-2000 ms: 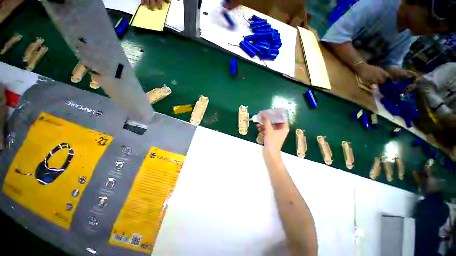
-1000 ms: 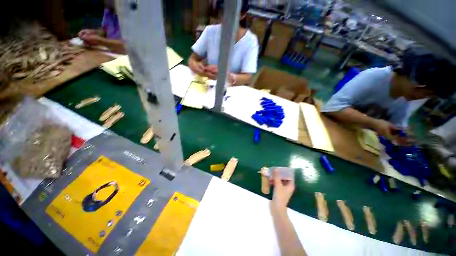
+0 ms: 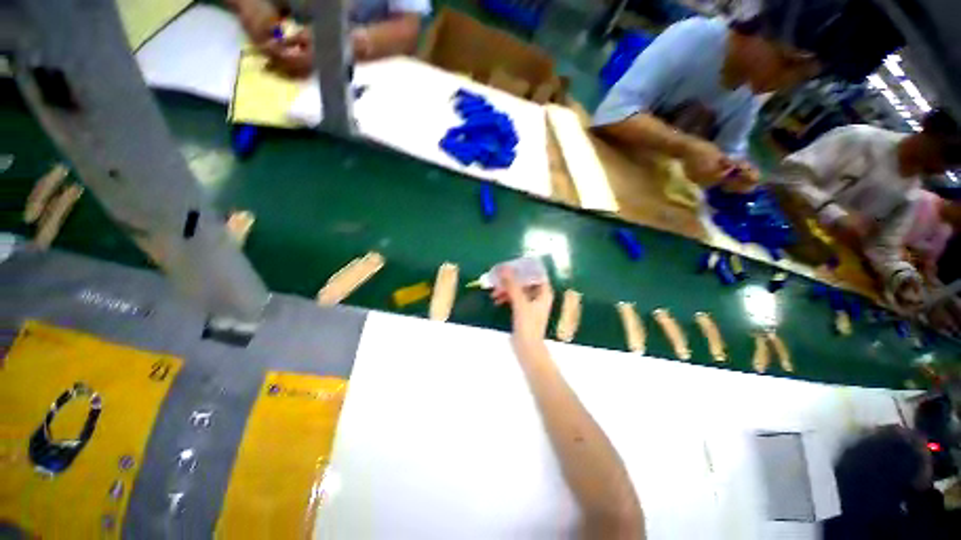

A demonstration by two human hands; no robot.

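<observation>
My right hand (image 3: 527, 301) holds a small translucent whitish bottle (image 3: 516, 274) over the green belt. The bottle's thin tip points left, towards a beige shell half (image 3: 444, 292), with a gap between them. Another beige shell half (image 3: 569, 315) lies just right of my hand. More shells lie spaced along the belt on both sides. A small yellow cylinder (image 3: 411, 294) lies between two shells left of the tip. My left hand is not in view.
A grey metal post (image 3: 148, 179) crosses the left side. A grey-yellow printed sheet (image 3: 200, 422) lies at lower left, beside a white board (image 3: 443, 443). Blue cells (image 3: 479, 132) are heaped opposite. Workers sit across the belt (image 3: 369, 211). A dark-haired head shows at lower right.
The view has shifted and tilted. The bottle's tip was at a shell one second ago and is now off it, pointing at a gap beside another shell. The bottle is still held.
</observation>
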